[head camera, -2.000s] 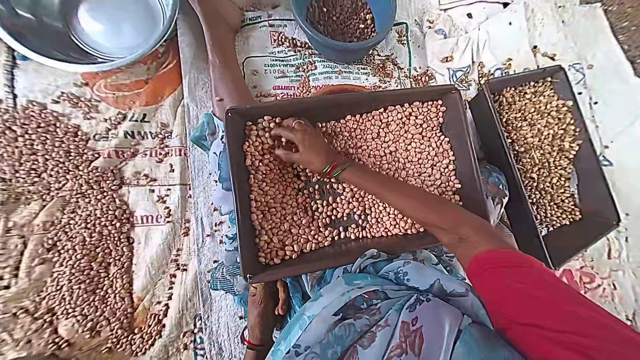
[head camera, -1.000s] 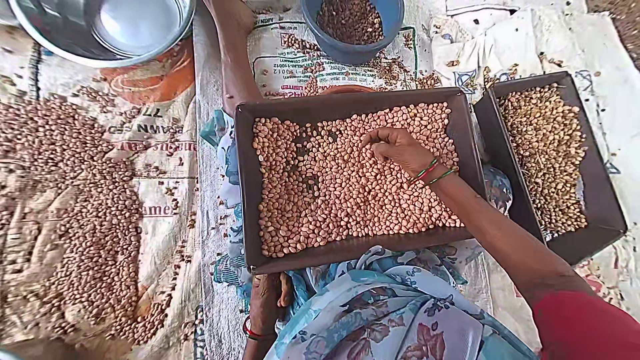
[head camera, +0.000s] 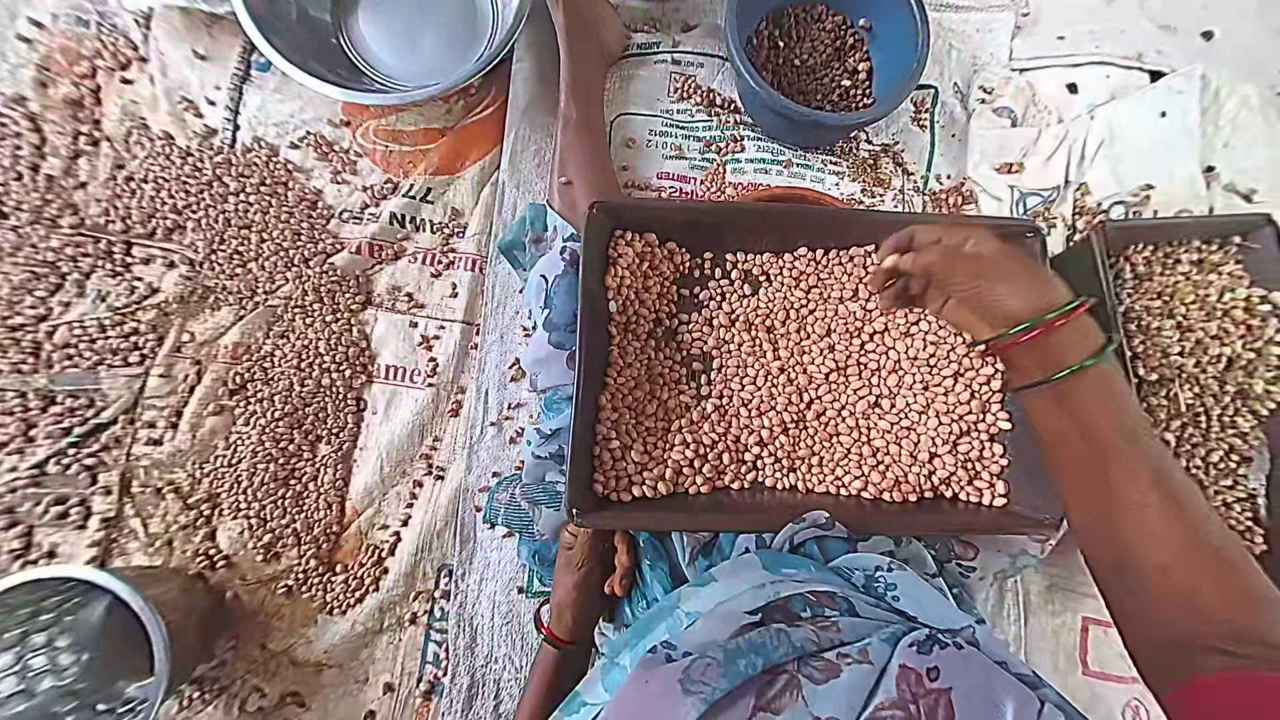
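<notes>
A dark rectangular tray (head camera: 820,518) rests over my lap, holding a layer of pinkish-brown peanut kernels (head camera: 800,370). Above the kernels near its upper right corner is my right hand (head camera: 960,275), bangles at the wrist, fingers bent together with a small pale piece between thumb and fingertips. At the tray's lower left corner, my left hand (head camera: 590,565) is partly hidden under the edge, its fingers curled; whether it grips the tray cannot be seen. A second dark tray (head camera: 1170,232) at the right holds paler, mixed kernels or pieces.
A blue plastic bowl (head camera: 828,125) with dark pieces stands beyond the tray. Left lies a wide spread of kernels (head camera: 270,400) on printed sacks (head camera: 410,330). A steel basin (head camera: 400,95) is at upper left, another metal vessel (head camera: 150,620) at lower left. A bare foot and leg (head camera: 585,110) extend forward.
My right hand has moved from the tray's left part across to its upper right corner. My left hand stays by the lower left corner. The lower-left vessel has come into view.
</notes>
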